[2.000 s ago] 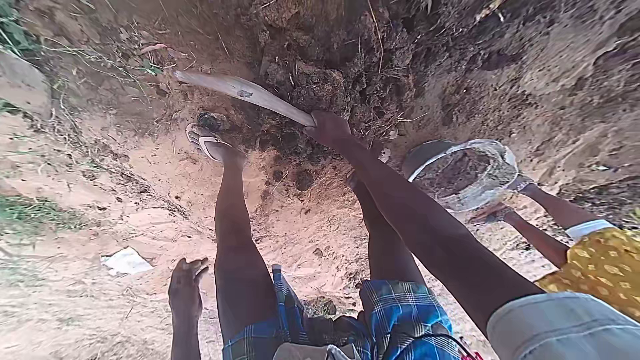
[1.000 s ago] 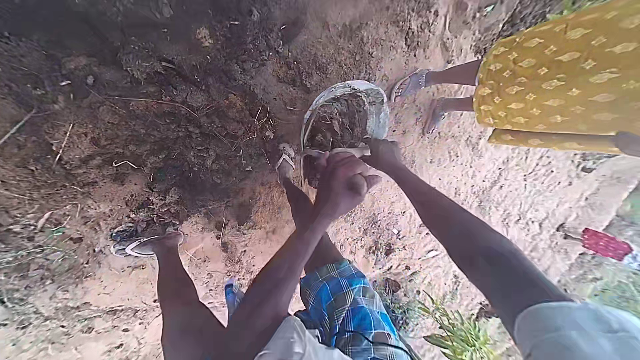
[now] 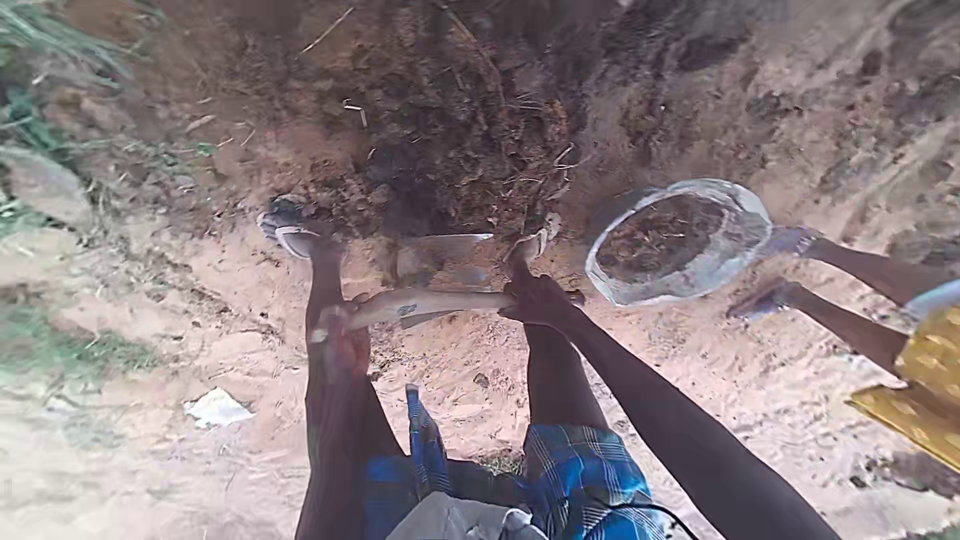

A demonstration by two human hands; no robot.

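Observation:
A pale wooden tool handle (image 3: pixel 431 302) lies crosswise in front of my shins. My right hand (image 3: pixel 541 301) is closed around its right part. My left hand (image 3: pixel 349 337), blurred, is wrapped around the handle near its left end. A flat metal blade (image 3: pixel 442 256), also blurred, shows just beyond the handle, between my feet; it looks like a hoe's, but where it joins the handle is unclear. Right of my right hand, a round pale basin (image 3: pixel 731 259) holds dark soil and touches neither hand.
Dark, loose soil (image 3: pixel 465 135) with roots and twigs lies beyond my sandalled feet. Another person's feet (image 3: pixel 787 244) and yellow patterned garment (image 3: pixel 919 375) are at the right, close to the basin. A white scrap (image 3: pixel 217 407) lies on sandy ground at left, near some grass (image 3: pixel 67 345).
Two seconds ago my left hand was open and off the handle. One second ago both hands were together at the basin; now they are apart on the handle, left of it. The view has swung strongly.

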